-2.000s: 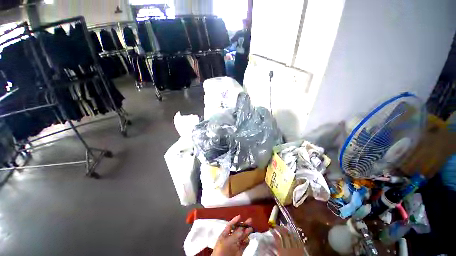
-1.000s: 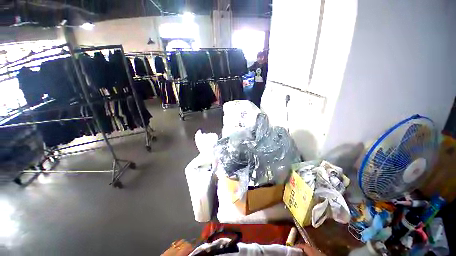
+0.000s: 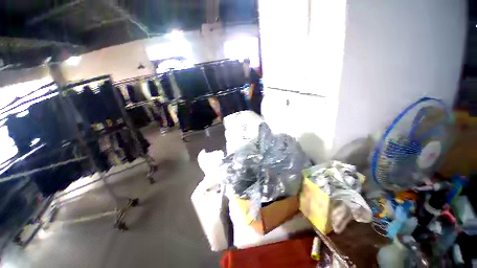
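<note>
No hand shows in the picture now, and no white garment shows at its lower edge. Nearest in front of me is a flat rust-red cloth (image 3: pixel 269 255) at the bottom middle. A small yellowish roll (image 3: pixel 316 248) lies at its right end. Behind the cloth, an open brown carton (image 3: pixel 281 212) has crinkled clear plastic (image 3: pixel 272 162) heaped over it. To its right, a yellow scrap box (image 3: pixel 315 205) is full of white cloth pieces (image 3: pixel 345 199). The picture is blurred.
A blue-rimmed fan (image 3: pixel 410 146) stands at the right, behind bottles and clutter on the brown table (image 3: pixel 361 242). White bags (image 3: pixel 208 209) stand left of the carton. Racks of dark clothes (image 3: pixel 99 112) stand at the left and back. A white wall (image 3: pixel 397 57) rises behind the table.
Both hands and the white cloth, seen earlier at the lower edge, have left the picture. The view has shifted and tilted, with the racks now leaning.
</note>
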